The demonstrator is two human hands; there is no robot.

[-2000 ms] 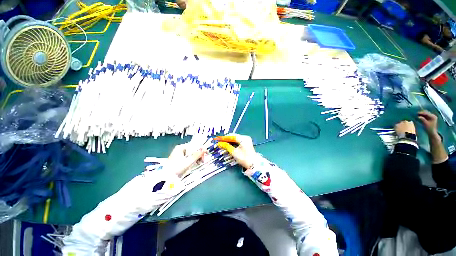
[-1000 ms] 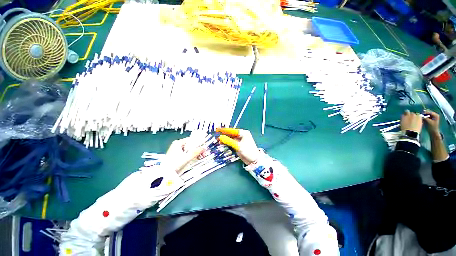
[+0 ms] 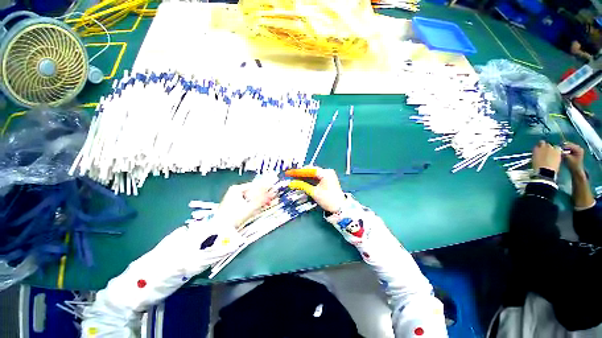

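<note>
My left hand (image 3: 247, 202) holds a white stick with a blue mark near its end; the fingers partly hide it. My right hand (image 3: 322, 188), with orange-yellow finger cots, has its thumb and finger at the stick's blue end; the exact pinch is too small to see clearly. A loose fan of blue-banded white sticks (image 3: 261, 232) lies under both hands at the table edge. A narrow blue strip (image 3: 389, 172) lies on the green surface right of my right hand. Two single sticks lie beyond the hands, one upright in view (image 3: 350, 140) and one slanted (image 3: 324, 137).
A dense banded stick stack (image 3: 198, 129) is at upper left, a fan (image 3: 46, 68) beyond it. Blue strips (image 3: 56, 214) in clear plastic lie at left. Another stick pile (image 3: 459, 115) and a blue tray (image 3: 443, 35) are at upper right. Another person's hands (image 3: 558, 157) work at far right.
The blue strip right of my right hand has shifted from a curled loop to a straighter line. My hands stay in nearly the same place at the stick's blue end.
</note>
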